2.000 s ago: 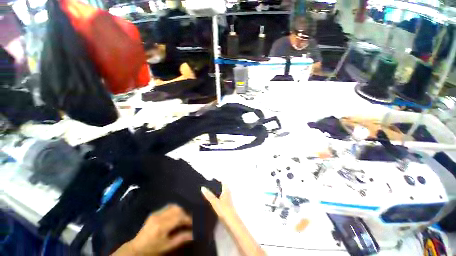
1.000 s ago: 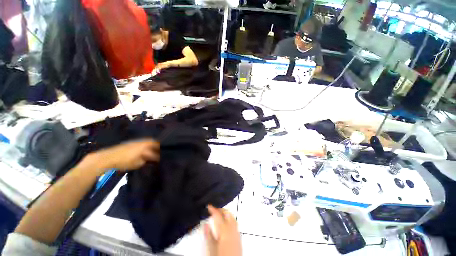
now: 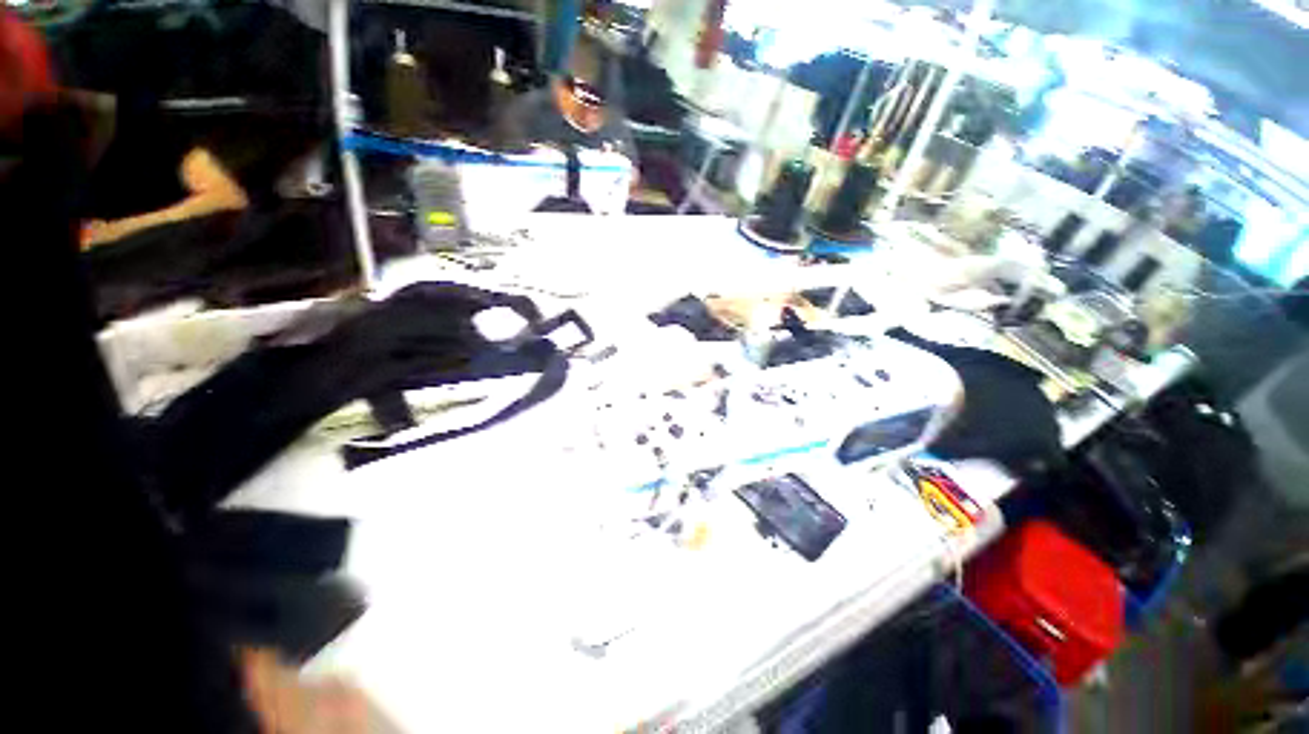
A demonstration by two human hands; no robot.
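Black cloth (image 3: 86,473) fills the left side, close to the camera and blurred. A black flap of it (image 3: 280,574) hangs over the white table at the lower left. My right hand (image 3: 309,700) is small, blurred and cut off by the bottom edge, just below this flap; whether it grips the cloth cannot be told. My left hand is not in view. A long dark heap of pieces with loose straps (image 3: 416,351) lies on the table behind. The white sewing machine head (image 3: 804,409) is right of it, with a dark screen at its right end.
A smartphone (image 3: 793,513) lies before the machine. Yellow and red handles (image 3: 948,499) lie at the table's right end. A red stool (image 3: 1048,595) stands below, beside a blue-rimmed bin (image 3: 1005,653). Thread cones (image 3: 782,201) stand behind. A person (image 3: 574,122) sits opposite.
The view has swung right, so table items sit further left. The black cloth now looms at the left edge. My left hand has left the picture; my right hand is lower left.
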